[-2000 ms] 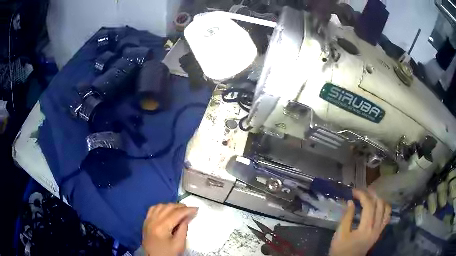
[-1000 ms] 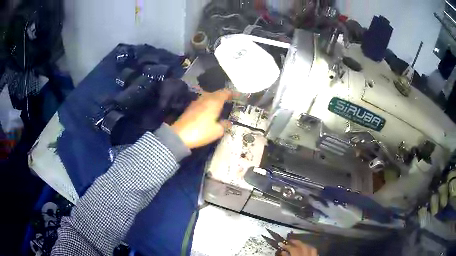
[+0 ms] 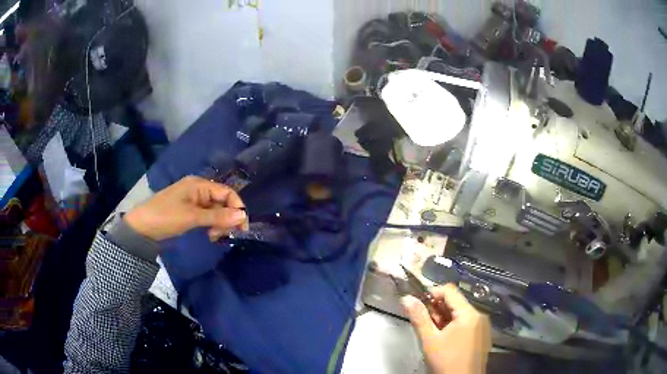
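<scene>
My left hand [image 3: 191, 210] is over the navy fabric [image 3: 292, 321] at the left, thumb and fingertips pinched together. A thin dark strip seems to run right from the fingertips; blur hides the detail. My right hand [image 3: 455, 330] holds the thread snips [image 3: 420, 286], dark blades pointing up and left, over the front edge of the machine bed [image 3: 395, 252]. The binder attachment [image 3: 483, 291] with its round screw lies just right of the snips. Dark rolls of binding tape [image 3: 322, 155] lie on the navy fabric between my left hand and the machine.
The cream Siruba machine [image 3: 563, 146] fills the right side. The bright work lamp [image 3: 424, 108] hangs over the bed's back. A small pale spool [image 3: 355, 78] and cords are behind. A dark cone [image 3: 594, 71] stands on top. Cloth piles are at the far left.
My left hand has moved from the needle area left over the fabric and is pinched. My right hand has lifted the snips from the table up to the bed. The view has shifted left.
</scene>
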